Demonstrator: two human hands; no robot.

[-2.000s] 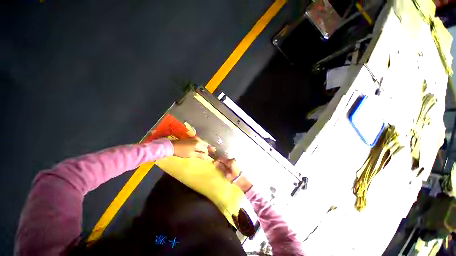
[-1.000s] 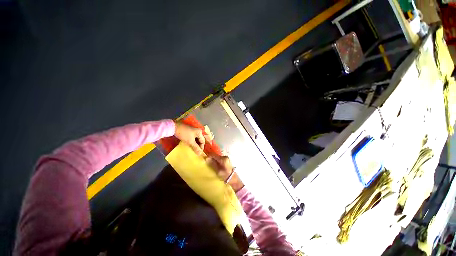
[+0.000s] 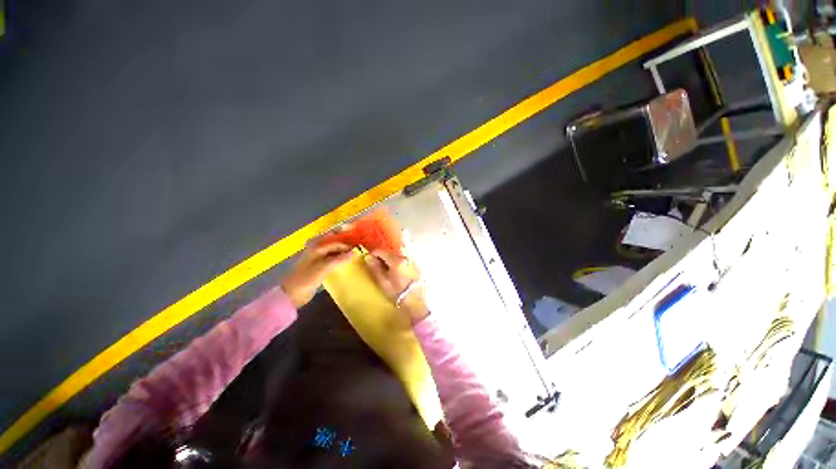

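A yellow panel (image 3: pixel 376 321) lies along the near edge of the board and over the dark apron, its lower end near my right forearm. My left hand (image 3: pixel 321 261) pinches the panel's upper left end. My right hand (image 3: pixel 392 275) holds the same end, its fingertips close to the left ones. A red-orange pad (image 3: pixel 378 231) lies on the board just beyond the fingertips. The grey board (image 3: pixel 422 215) is washed out by glare toward the right. The edge under the fingers is too small to read.
A black fitting (image 3: pixel 544 403) sits at the board's near right corner. The white-covered table (image 3: pixel 587 385) on the right bears a blue-rimmed tray (image 3: pixel 658 328) and bundled yellow strips (image 3: pixel 662 403). A dark stool-like object (image 3: pixel 632 137) stands beyond, near a yellow floor line (image 3: pixel 541 92).
The view has turned, so board and table appear shifted. My left hand has moved down and left relative to the red-orange pad, onto the panel's end. Both hands are now at that end.
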